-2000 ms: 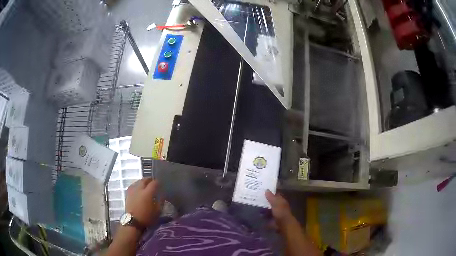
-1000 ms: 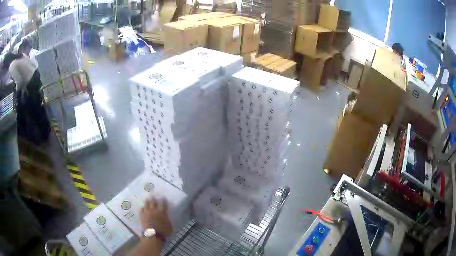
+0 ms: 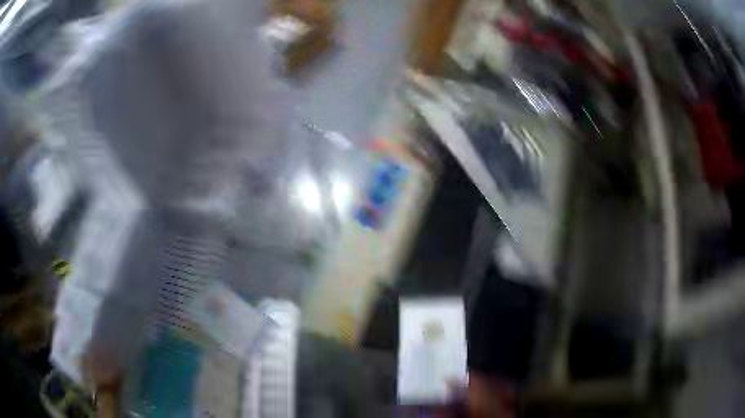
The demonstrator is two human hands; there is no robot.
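The whole view is blurred. A white product box point(image 3: 433, 343) with a round yellow-green logo is upright in the picture at the near end of the black belt point(image 3: 445, 237). My right hand point(image 3: 486, 396) is at its lower right corner, fingers on its edge, and partly cut off by the bottom rim. My left hand point(image 3: 104, 375) is a blurred shape at the lower left, beside the white box stacks point(image 3: 78, 318); its fingers and anything in them cannot be made out. Another product box point(image 3: 233, 318) lies on the wire cart.
The blue control panel point(image 3: 382, 192) is on the cream machine frame point(image 3: 351, 269). A slanted bar point(image 3: 466, 155) crosses the belt. A large white box stack point(image 3: 180, 106) stands at upper left. The teal liner sheet point(image 3: 170, 375) and white compartment tray point(image 3: 274, 359) are low at left.
The view has swung from the cart and floor back down towards the machine. My right hand and a product box have come into view. My left hand now shows lower left, off the box tops.
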